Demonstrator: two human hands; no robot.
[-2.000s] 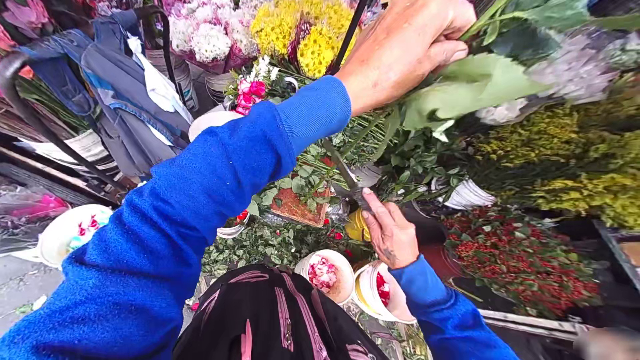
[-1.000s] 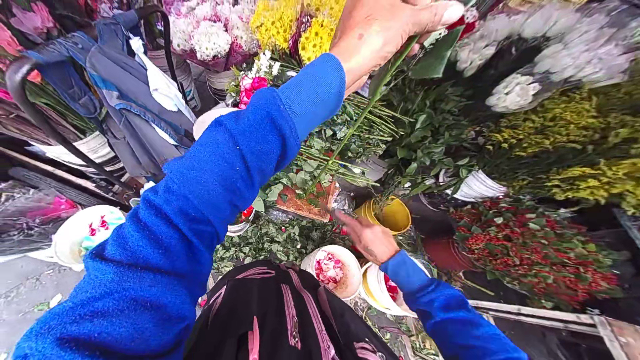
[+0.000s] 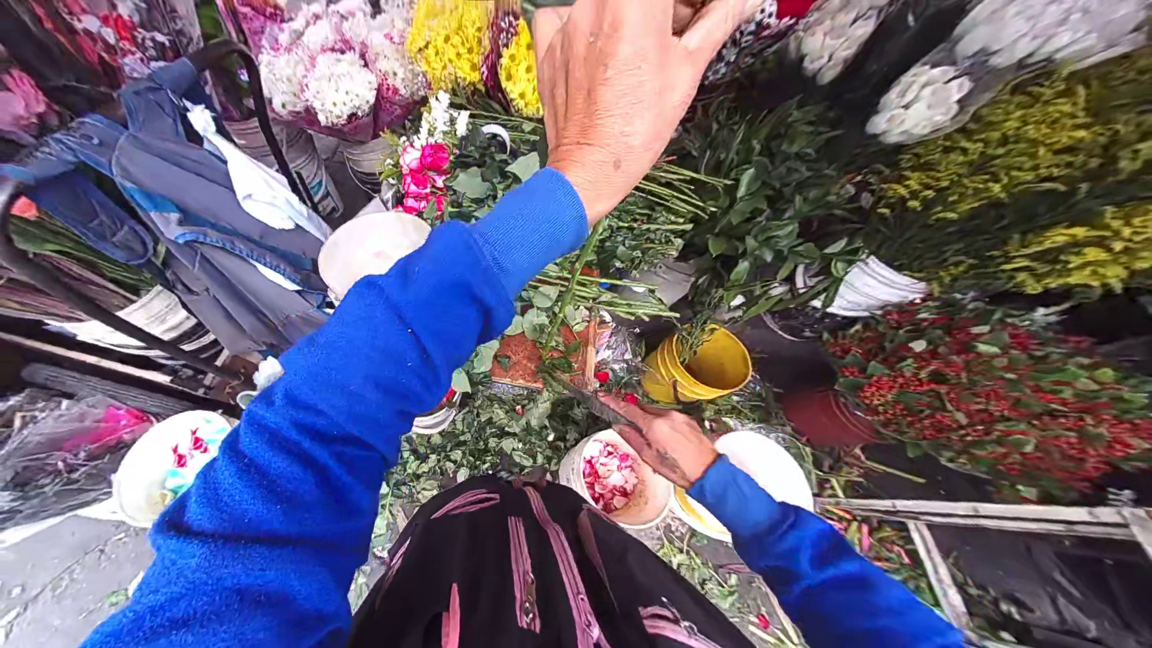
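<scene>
My left hand is raised at the top centre, closed around a green flower stem that hangs down below the wrist; its flower end is hidden or out of view. Lower down, my right hand grips a knife, whose blade points up and left at the lower part of the stem. Cut leaves lie beneath. A reddish-brown block sits behind the blade, and a white bucket of pink and white petals stands just below my right hand.
Yellow buckets stand right of the knife. Red-berried branches and yellow flowers fill the right side. A dark garment hangs over a cart handle at left, above a white bucket. A wooden frame lies lower right.
The knife, seen raised against the stem two seconds ago, is now lower, and my right hand has moved down. My left hand stays high with the stem.
</scene>
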